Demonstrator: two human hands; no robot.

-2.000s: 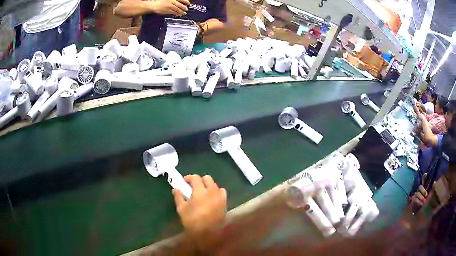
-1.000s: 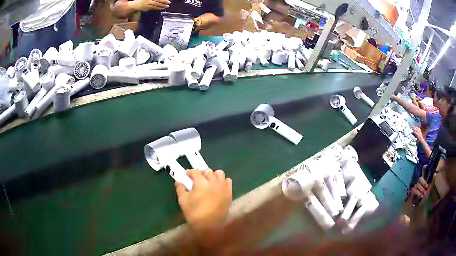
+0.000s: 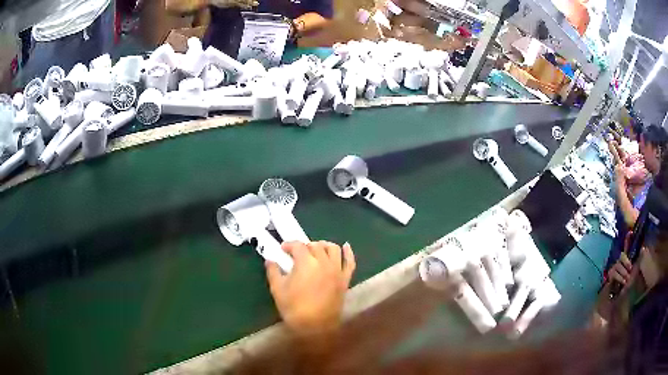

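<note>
A white handheld fan lies angled on the green belt, its round grille head up-left. A second fan lies close against its right side, grille facing up. My right hand reaches in from the bottom, thumb to the left, closed round the first fan's handle end. Its fingers also cover the second fan's handle end; whether they grip it I cannot tell. Another fan lies to the right on the belt. My left hand is not in view.
More fans lie farther along the belt. A near heap of fans sits on the bench at right, beside a black block. A large heap lines the far side. People stand across the belt and at far right.
The second fan has come against the first, and its head has turned to show its grille. The other belt fans have moved left. My right hand has shifted slightly right, still at the handles.
</note>
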